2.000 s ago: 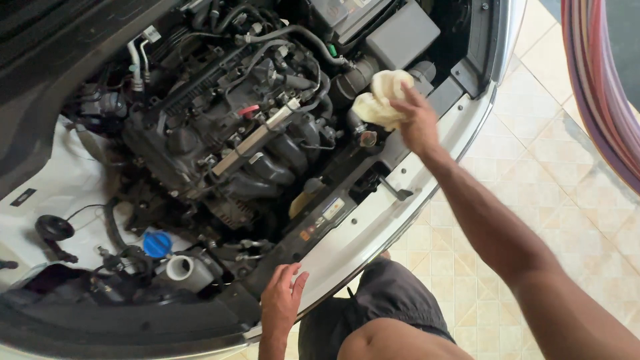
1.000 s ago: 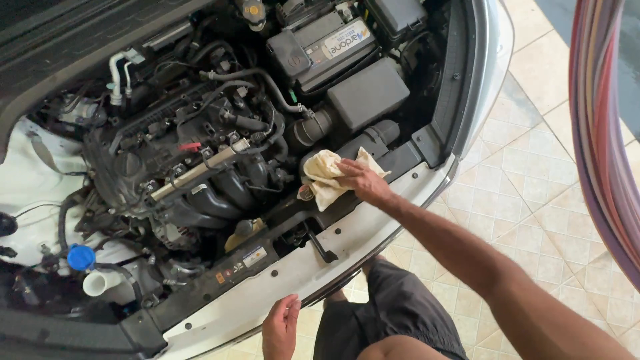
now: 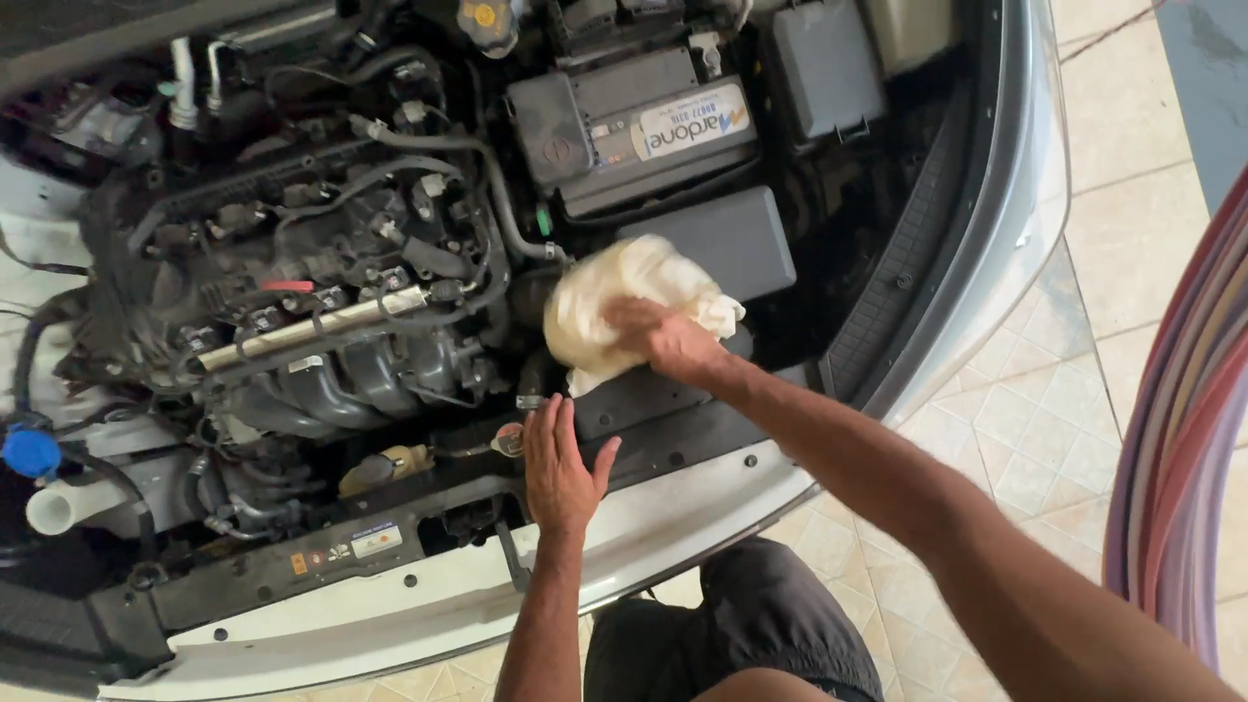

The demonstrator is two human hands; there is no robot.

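A cream cloth [image 3: 629, 283], partly blurred, lies bunched under my right hand [image 3: 673, 341], which grips it over the air intake area beside the engine. The cloth overlaps the edge of a dark plastic box [image 3: 736, 239]. My left hand [image 3: 564, 468] rests on the front panel with its fingers spread a little and nothing held, close to the radiator cap [image 3: 509, 440]. To the left of the hands is the engine [image 3: 292, 253] with its metal fuel rail [image 3: 312, 330].
A car battery [image 3: 634, 132] sits behind the cloth, with a fuse box cover [image 3: 827, 68] to its right. At the left stand a blue cap [image 3: 31, 451] and a white filler neck [image 3: 73, 505]. Multicoloured cords [image 3: 1185, 439] hang at the right above the tiled floor [image 3: 1033, 419].
My left hand has moved from the front edge of the car onto the dark front panel, near the cloth. My right hand still grips the cloth. The view has shifted closer.
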